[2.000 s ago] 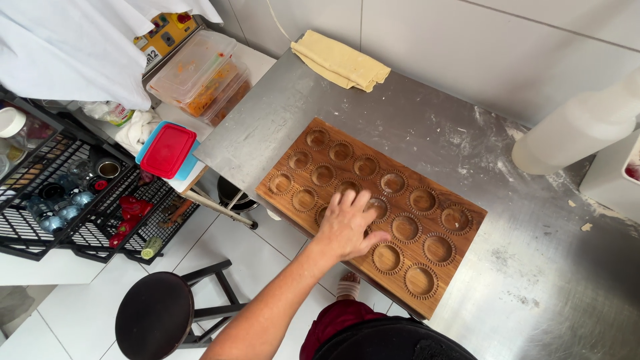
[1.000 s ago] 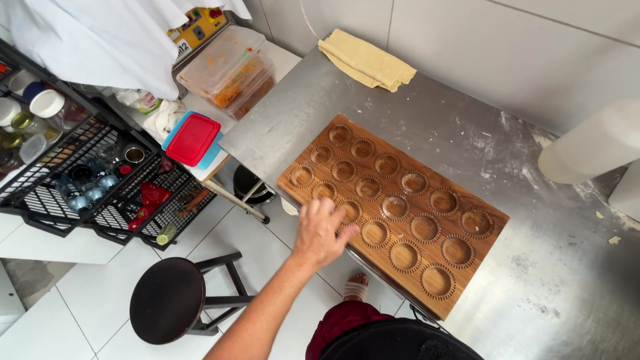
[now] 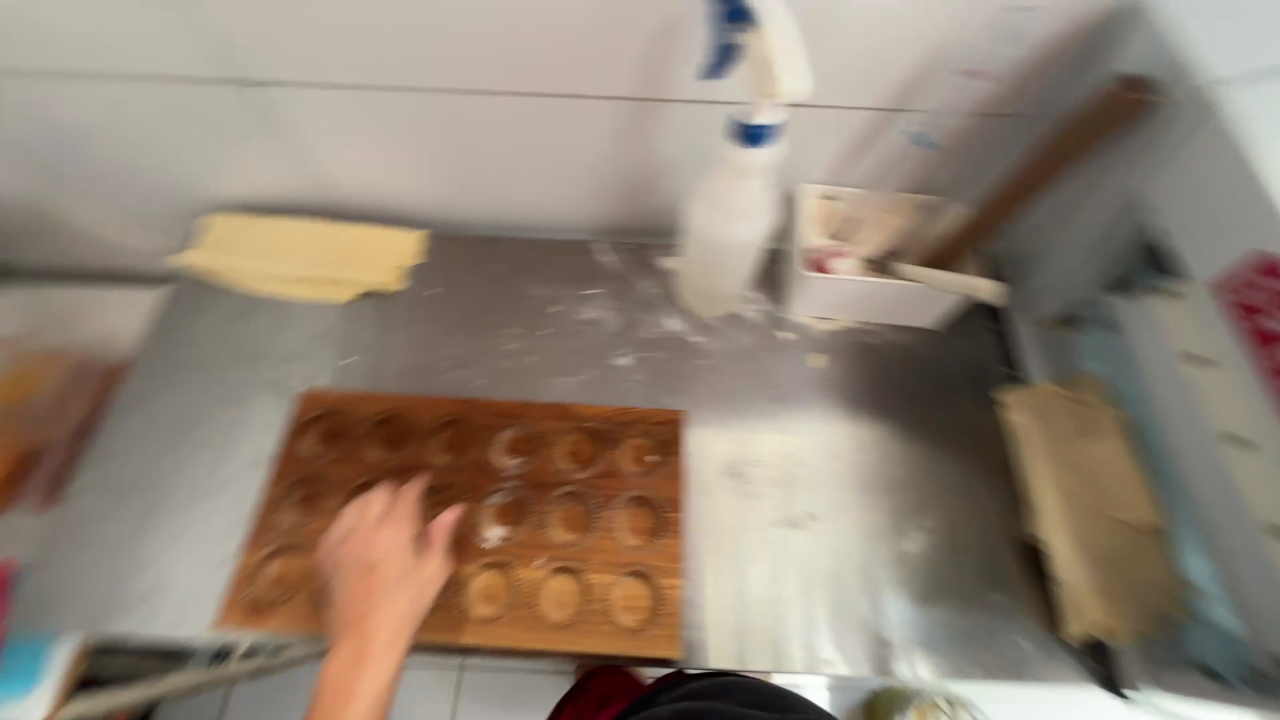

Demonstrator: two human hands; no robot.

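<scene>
A wooden mold board [image 3: 565,630] with rows of round fluted hollows lies on the steel table, close to its front edge. Over its left half is my left hand [image 3: 385,550], fingers slightly spread and holding nothing, touching or just above the hollows. White powder dusts some hollows right of the hand. A folded sheet of yellow dough [image 3: 305,258] lies by the wall at the back left. The picture is blurred. My right hand is out of view.
A spray bottle [image 3: 730,220] stands at the back beside a white box [image 3: 870,298] holding utensils. The steel table [image 3: 800,540] bears flour traces. At the right is a brown paper or cloth piece [image 3: 1090,510]. A plastic container [image 3: 50,420] sits at the far left.
The view has swung far to the right, bringing the white box and the whole spray bottle into sight. My left hand stays over the board's left half.
</scene>
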